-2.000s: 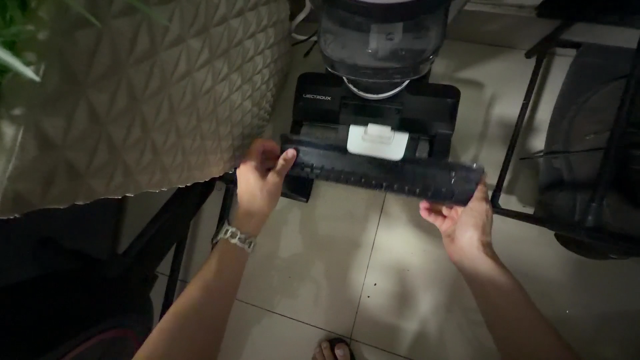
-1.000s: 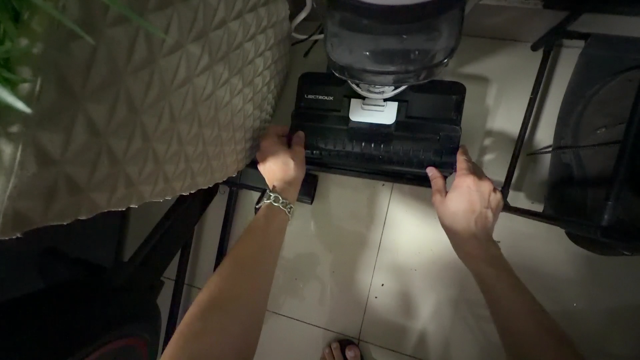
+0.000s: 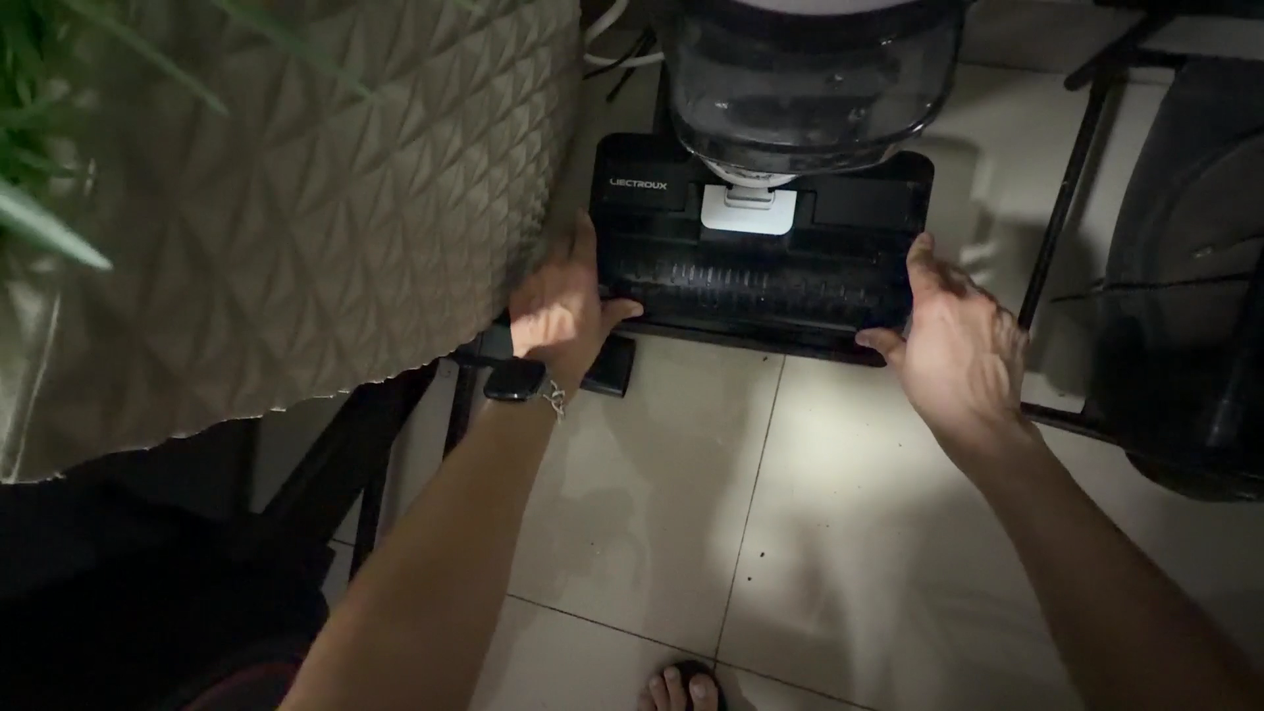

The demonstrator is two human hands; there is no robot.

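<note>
A black Liectroux floor cleaner head (image 3: 652, 212) rests on the tiled floor, with a white latch (image 3: 748, 209) at its middle and a clear dark tank (image 3: 815, 99) above it. The black roller cover (image 3: 731, 286) lies along the near side of the head. My left hand (image 3: 563, 311) grips the head's left end, thumb on the near edge; a dark watch and a chain bracelet are on that wrist. My right hand (image 3: 958, 341) grips the right end, with its thumb at the near corner and a finger along the side.
A quilted cover (image 3: 296, 217) hangs at the left, close to my left hand, with green leaves (image 3: 39, 217) beside it. A black metal frame (image 3: 1066, 207) and a dark rounded object (image 3: 1185, 276) stand at the right. A foot (image 3: 681, 688) is on the floor tiles below.
The black cover, held away from the head two seconds ago with the head's near side partly exposed, has moved up onto the head. Both hands now sit at the head's ends.
</note>
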